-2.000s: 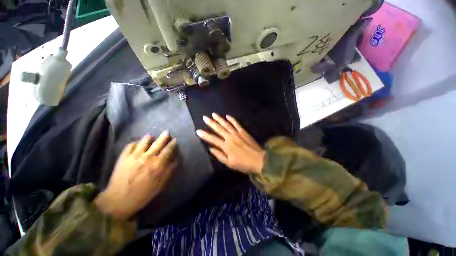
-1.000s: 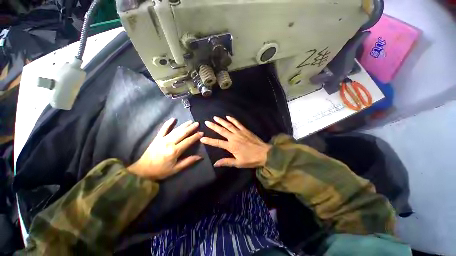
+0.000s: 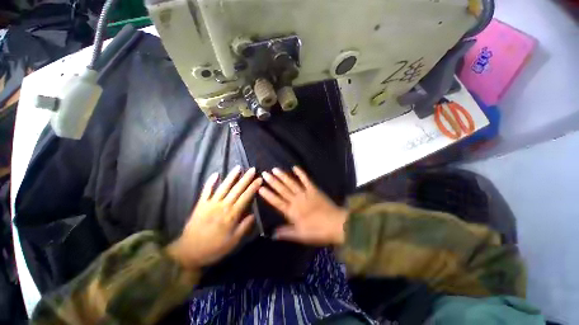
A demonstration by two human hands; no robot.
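Note:
A dark garment panel (image 3: pixel 159 146) lies under the left end of the cream sewing machine head (image 3: pixel 330 38), with a greyer part on the left and a black part on the right. The edge between them runs from the presser foot (image 3: pixel 235 129) down towards me. My left hand (image 3: pixel 219 219) lies flat on the greyer part, fingers spread, beside this edge. My right hand (image 3: pixel 305 209) lies flat on the black part, fingers spread and slightly blurred. The fingertips of both hands are close together. The needles are too small to make out.
Orange-handled scissors (image 3: pixel 453 120) lie on the white table (image 3: pixel 400 143) at the right. A pink packet (image 3: pixel 498 60) is behind them. A white gooseneck lamp (image 3: pixel 76 105) hangs at the left. Dark cloth (image 3: pixel 470 197) is by my right sleeve. A green basket edge shows at the top left.
My left hand has moved right to the cloth edge. My right hand has shifted slightly down. The panel has moved under the machine, and its right stitched edge now lies further left.

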